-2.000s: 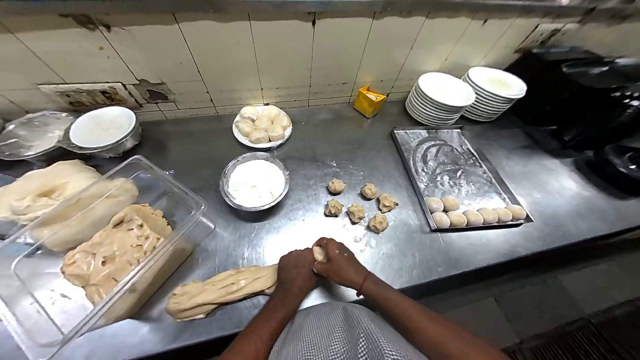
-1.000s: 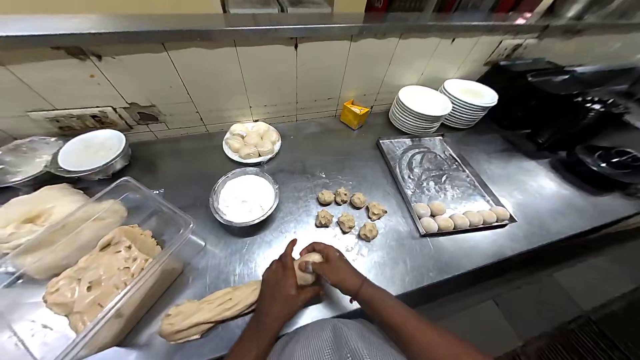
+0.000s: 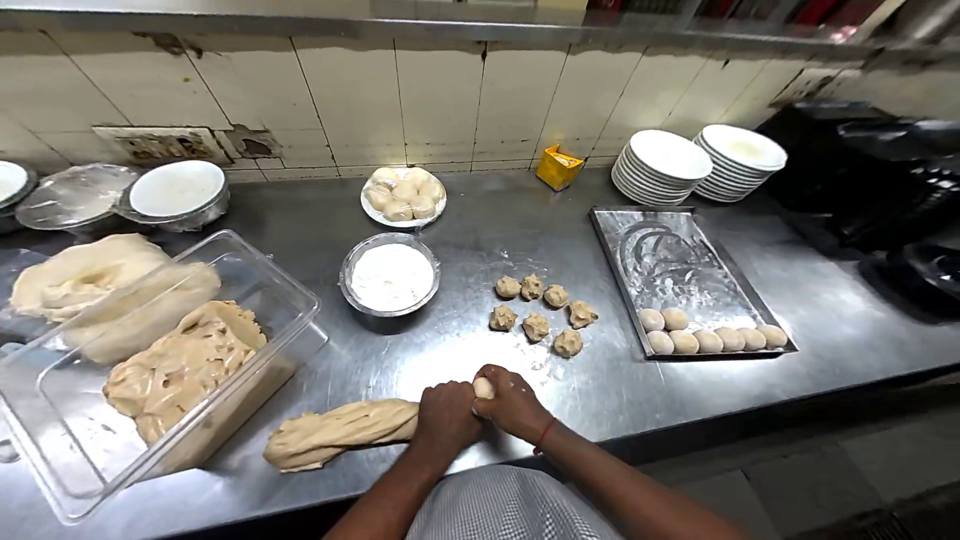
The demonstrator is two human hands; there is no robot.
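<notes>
My left hand is closed around the right end of a long dough roll that lies on the steel counter. Touching it, my right hand grips a small pale bulge of dough between thumb and fingers. Whether this bulge is still joined to the roll is hidden. Several rough dough pieces sit in two loose rows beyond my right hand. Smooth round dough balls line the near edge of a floured metal tray at the right. A bowl of white flour stands beyond my left hand.
A clear plastic tub holding dough stands at the left, with more dough behind it. Near the wall are a plate of wrapped dough balls, a yellow box, stacked white plates and covered bowls. Black equipment stands far right.
Two seconds ago six rough dough pieces lay on the counter; one more lies there now. My hands, apart around the dough one second ago, are together again at the roll's end.
</notes>
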